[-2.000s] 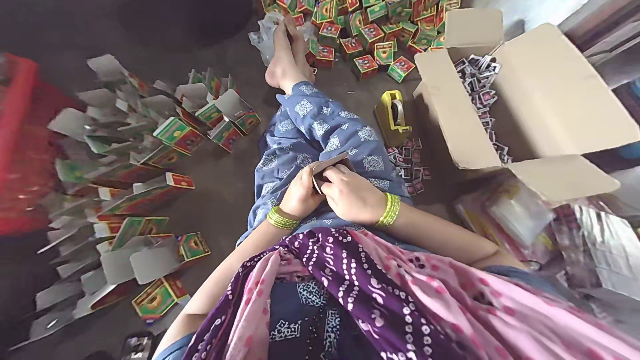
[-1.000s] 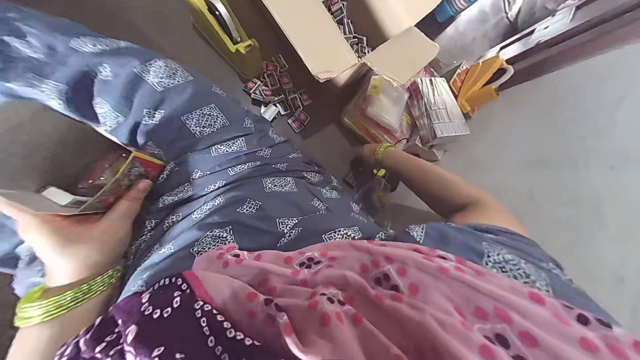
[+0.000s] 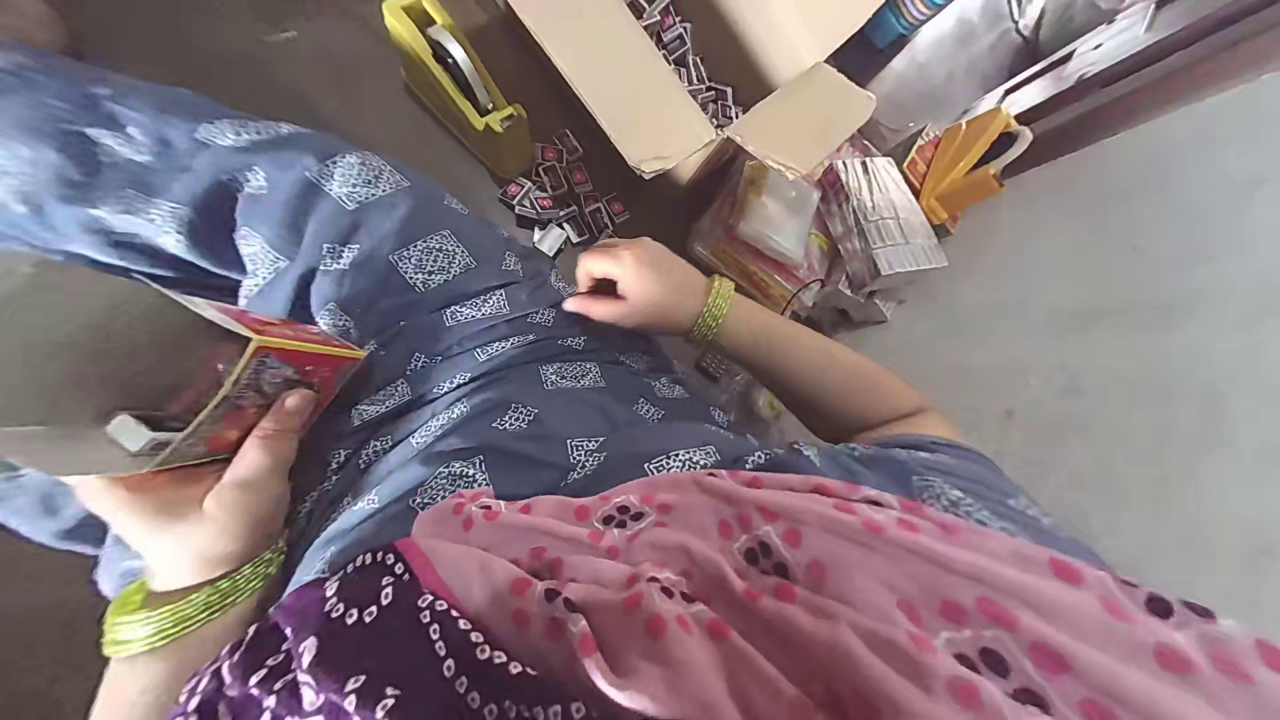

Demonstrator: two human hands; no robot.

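My left hand (image 3: 215,500) holds a printed cardboard box (image 3: 300,365), red with a yellow edge, its grey inner side turned up at the left. A small white piece (image 3: 145,434) shows inside it. My right hand (image 3: 640,285) hovers by my thigh with thumb and forefinger curled toward each other; whether something small is between them I cannot tell. Just beyond it, small dark matchbox-like boxes (image 3: 565,195) lie in a loose pile on the floor. Green bangles circle both wrists.
A yellow tape dispenser (image 3: 460,85) stands on the floor beyond my leg. An open carton (image 3: 620,90) holds more small boxes. Plastic-wrapped packets (image 3: 775,220), a silvery sheet (image 3: 890,215) and an orange-yellow tape dispenser (image 3: 960,165) lie to the right.
My right hand has moved from beside the plastic packets to near the small boxes. Two seconds ago both hands were together over my lap. The view has swung right since then.
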